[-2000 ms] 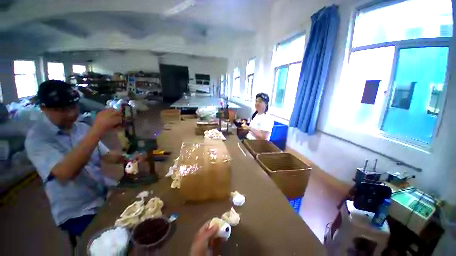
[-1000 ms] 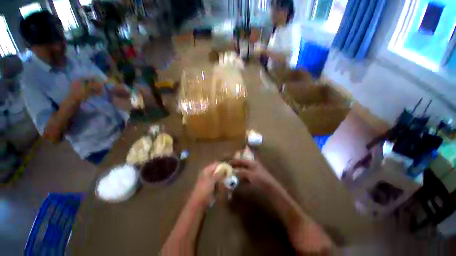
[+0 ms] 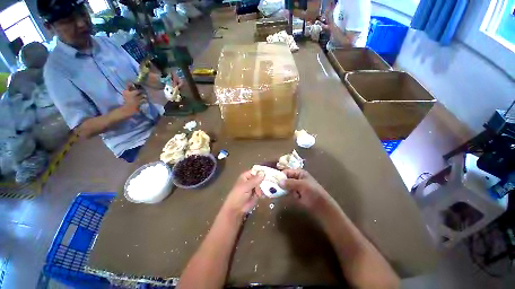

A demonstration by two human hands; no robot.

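A cream-white plush toy skin with one dark eye dot is stretched between my two bare hands, above the table. My left hand grips its left side. My right hand grips its right side. A few tiny white bits lie just below the skin. A clear tub of dark eyes and a clear tub of white washers stand to the left. A pile of cream skins lies behind them.
A taped carton stands mid-table. Two separate skins, one farther back, lie right of it. A small blue-white object is by the dark tub. A person works at a green press. Open cartons stand right.
My view has tilted down and sharpened. The skin is now spread flatter between both hands, with its dark eye dot facing me.
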